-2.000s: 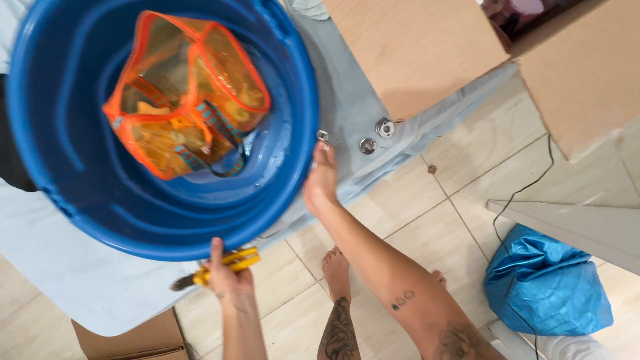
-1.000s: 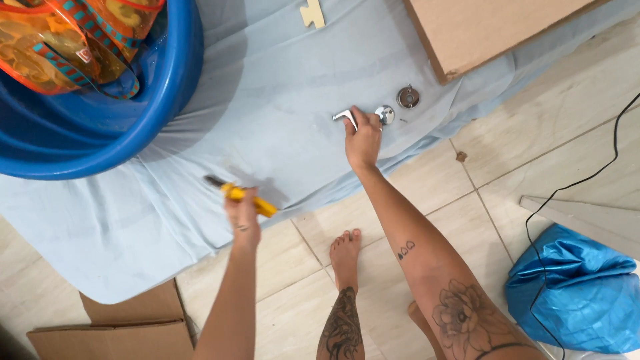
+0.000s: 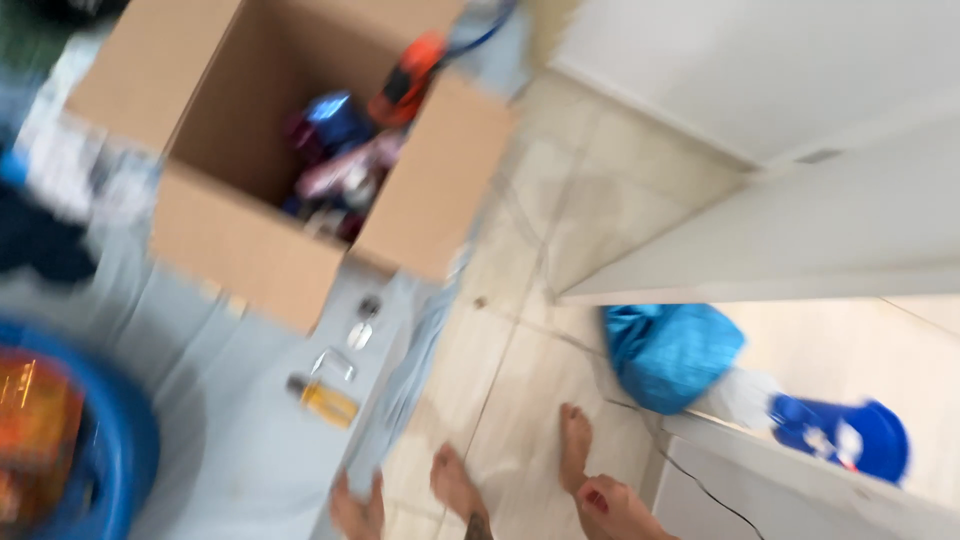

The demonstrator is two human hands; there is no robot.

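My left hand [image 3: 358, 508] is low in the head view, at the edge of the light blue sheet [image 3: 247, 420], fingers apart and empty. Above it lies a tool with yellow handles [image 3: 330, 403], beside a shiny metal lever handle [image 3: 335, 364]. Farther up are a round metal piece [image 3: 360, 335] and a darker round piece [image 3: 369, 306]. My right hand [image 3: 619, 510] is at the bottom right, over the floor, its fingers curled. A reddish patch shows within it; blur hides whether it holds anything.
An open cardboard box [image 3: 247, 251] with mixed items stands on the sheet. A blue tub [image 3: 142, 442] holds an orange bag [image 3: 37, 420]. White panels [image 3: 787, 247], a shiny blue bag [image 3: 671, 356], a blue container [image 3: 847, 435] and a black cable [image 3: 701, 480] are at the right.
The yellow-handled tool, earlier in my left hand, now lies on the sheet. My right hand has left the metal pieces and is over the floor. The view has shifted to the right.
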